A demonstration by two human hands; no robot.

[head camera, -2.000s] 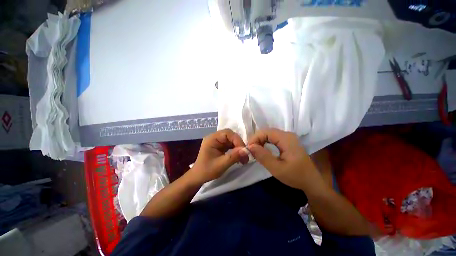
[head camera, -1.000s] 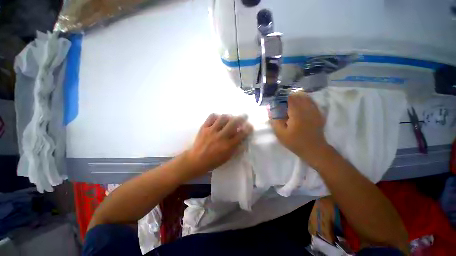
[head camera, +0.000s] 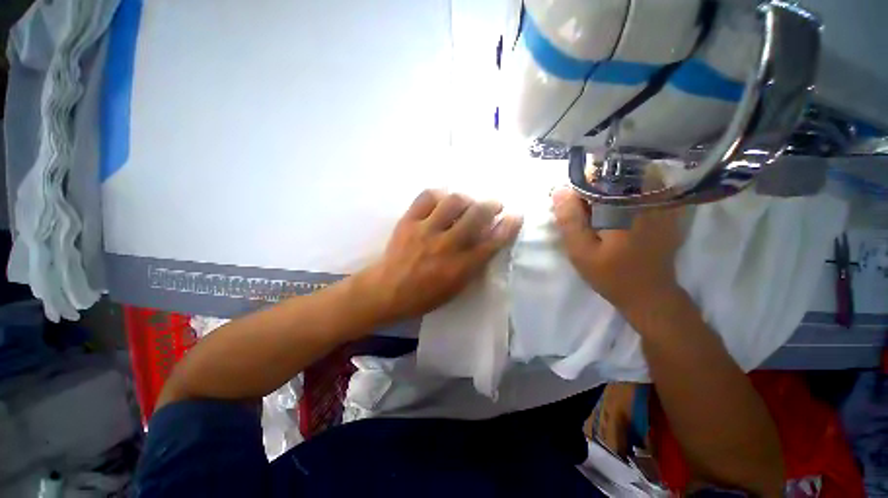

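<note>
A large white cloth [head camera: 750, 282] lies bunched on the sewing machine table and hangs over its front edge. My left hand [head camera: 443, 255] lies flat on the cloth's left part, fingertips left of the needle area. My right hand [head camera: 623, 248] rests on the cloth to the right, its fingers partly hidden under the machine's chrome loop [head camera: 721, 185]. The white machine head [head camera: 623, 68] with a blue stripe stands over the work. Bright glare washes out the needle area and the cloth edge at the fingertips.
A stack of wavy white pieces [head camera: 56, 165] lies at the left table edge beside blue tape [head camera: 121, 88]. Dark-red-handled snips [head camera: 843, 292] lie at the right. A red basket [head camera: 154, 352] is lower left, and a red bag [head camera: 803, 428] lower right. The table's ruled grey edge [head camera: 131, 277] runs along the front.
The view has shifted and the machine head appears further right and tilted. Since the earliest frame, both hands have moved from the table's front edge to the cloth at the needle area.
</note>
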